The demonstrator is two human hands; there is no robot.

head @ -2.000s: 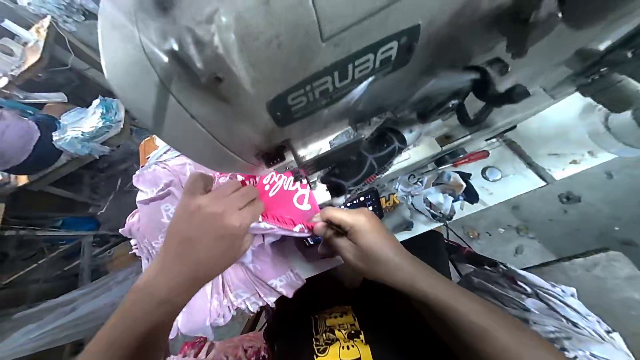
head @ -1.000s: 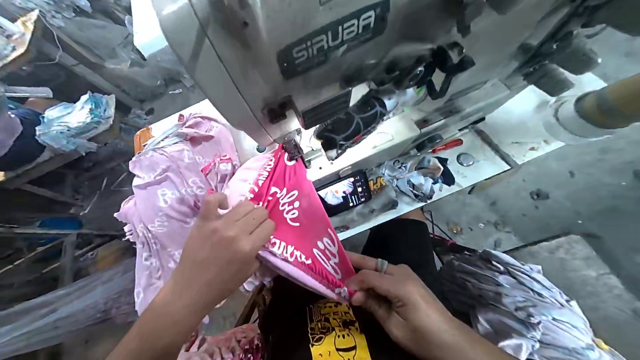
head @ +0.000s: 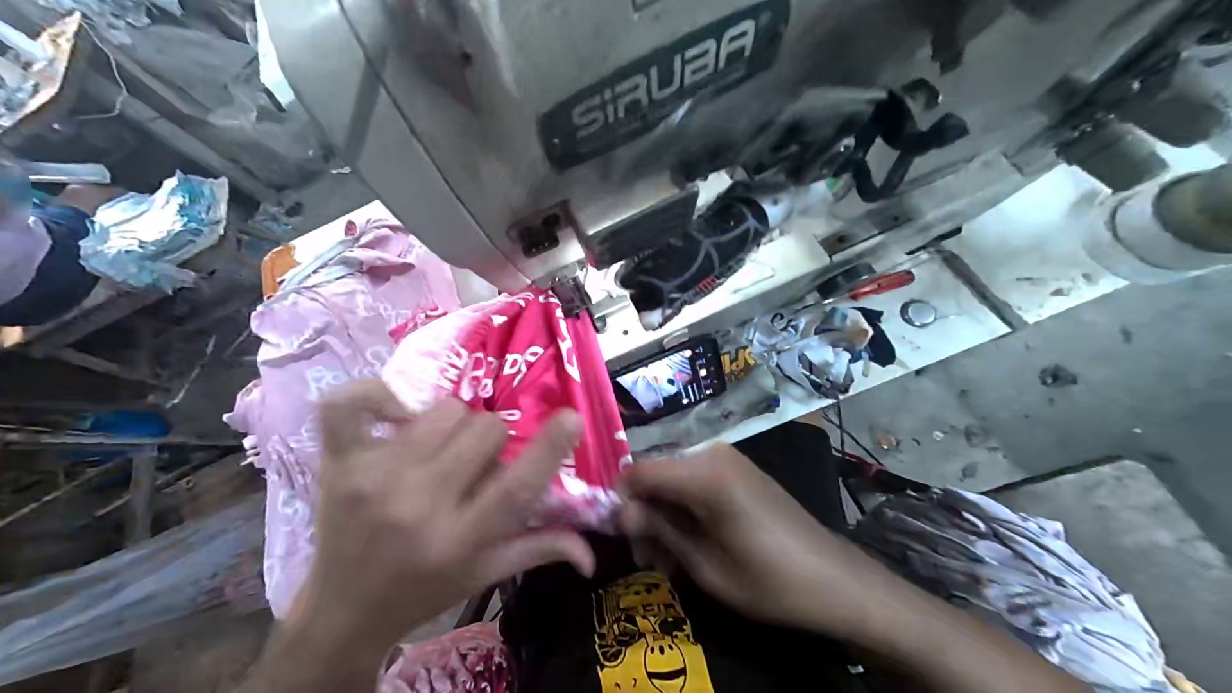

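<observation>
A bright pink printed fabric piece (head: 539,375) runs from under the presser foot (head: 570,294) of the Siruba sewing machine (head: 423,125) down toward my body. My right hand (head: 712,529) pinches its lower edge between thumb and fingers. Over the fabric's left part is my left hand (head: 433,500), blurred, its fingers spread and thumb apart; it does not grip the cloth. Light pink printed fabric (head: 318,385) lies heaped on the machine table to the left, beside the bright pink piece.
A lit phone (head: 669,380) lies on the table's front edge, near crumpled cloth scraps (head: 808,346) and a red-handled tool (head: 881,285). Pale fabric (head: 1020,568) is bunched at lower right. A person (head: 38,250) is partly visible at far left.
My left hand has let go of the fabric and opened. My right hand keeps its pinch on the edge. The bright pink piece, stretched between both hands a second ago, now hangs in folds.
</observation>
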